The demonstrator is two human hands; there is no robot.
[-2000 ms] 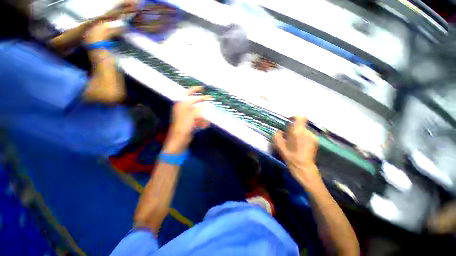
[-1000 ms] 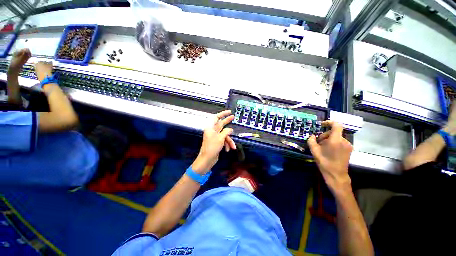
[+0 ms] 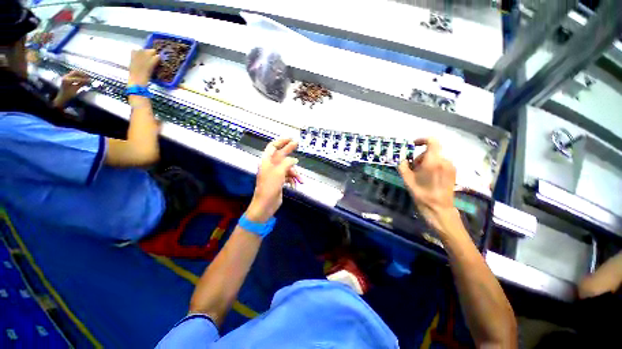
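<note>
A circuit board strip (image 3: 358, 146) with a row of dark parts is held raised, over the rail and the upper left edge of the black carrier fixture. My left hand (image 3: 275, 174) has its fingertips at the strip's left end. My right hand (image 3: 430, 178) pinches its right end. The black carrier fixture (image 3: 378, 198) lies on the rail below, partly hidden by my right hand. Green surface shows inside it. Pale clips show along its near edge.
Green board rows (image 3: 194, 119) lie in the rail at left. A clear component bag (image 3: 268, 73), brown loose components (image 3: 312, 93) and a blue component bin (image 3: 172, 60) are behind. Another worker's arm (image 3: 140, 126) reaches the bin. Another arm shows at far right.
The board strip has come up out of the carrier fixture and moved left, with both hands at its ends. The view has shifted. The neighbour's hand has moved to the bin.
</note>
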